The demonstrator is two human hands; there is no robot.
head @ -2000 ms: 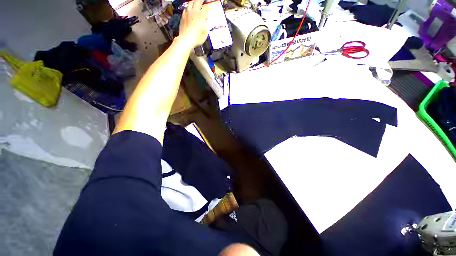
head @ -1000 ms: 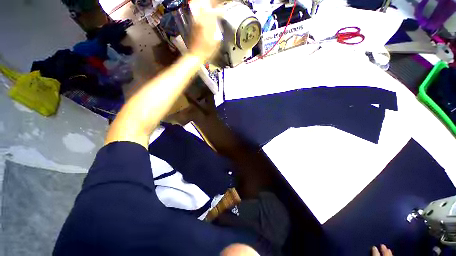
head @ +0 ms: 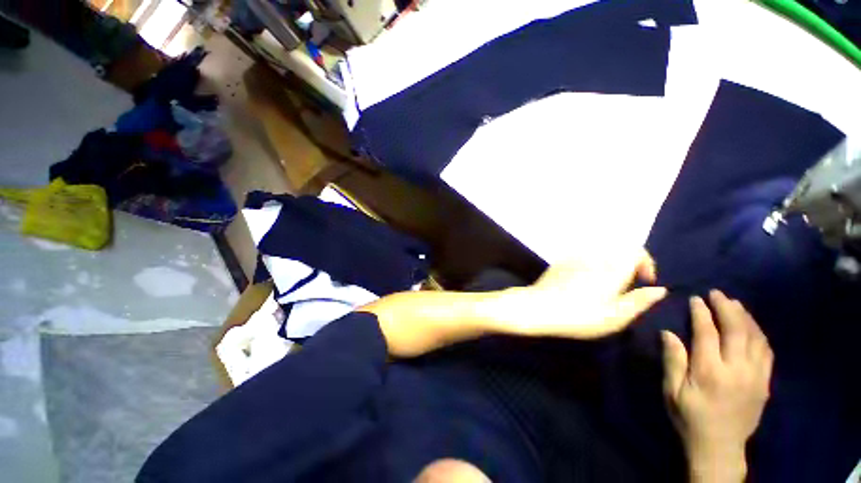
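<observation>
A large navy cut panel [head: 727, 179] lies on the white table and runs under the sewing machine head [head: 831, 189] at the right edge, with a bright lamp spot by the needle. My left hand [head: 604, 300] is at the panel's near edge, fingertips at the dark cloth; its grip is unclear. My right hand [head: 722, 363] lies on the dark cloth, fingers spread a little, just right of my left hand. Smaller navy cut pieces [head: 529, 71] with notched ends lie on the table beyond.
A navy and white bundle [head: 330, 250] is heaped low left of my lap, by a cardboard box [head: 247, 330]. A second machine's base [head: 354, 14] is at the top. Cloth heaps [head: 142, 160] and a yellow bag [head: 68, 215] lie at far left. A green rim [head: 817, 33] shows top right.
My left hand has come back from the second machine to the navy panel. My right hand has come fully into view. The view has tilted down; the red scissors have left it.
</observation>
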